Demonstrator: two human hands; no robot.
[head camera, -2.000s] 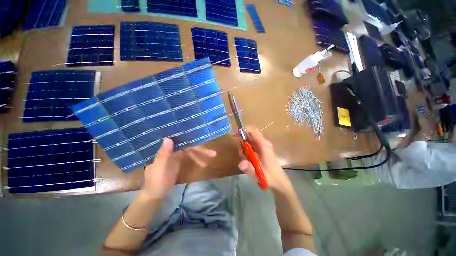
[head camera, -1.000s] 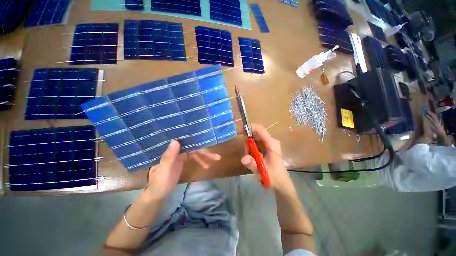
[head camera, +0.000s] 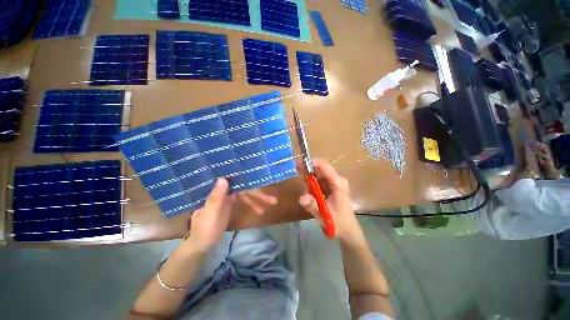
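Observation:
My left hand (head camera: 215, 209) holds a bright blue solar cell string (head camera: 209, 150) by its lower edge, thumb on top, tilted above the table. Thin silver ribbon leads stick out past its upper right and left edges. My right hand (head camera: 328, 197) holds scissors (head camera: 320, 201) with a red-orange handle. The silver blades point up beside the string's right edge and look closed. A thin ribbon shows beside my right hand. The fingers behind the string are partly hidden.
Dark cell strings (head camera: 67, 200) lie at left and rear, some on a teal sheet (head camera: 134, 9). A ribbon heap (head camera: 383, 140), flux bottle (head camera: 390, 82), orange-brown item (head camera: 402, 99) and black box with yellow label (head camera: 472, 125) are at right. A person's sleeve (head camera: 528, 206) shows at far right.
The cell string and my left hand have shifted slightly right, and the string is tilted a little less. The scissors remain in my right hand. The neighbouring person's arm has moved.

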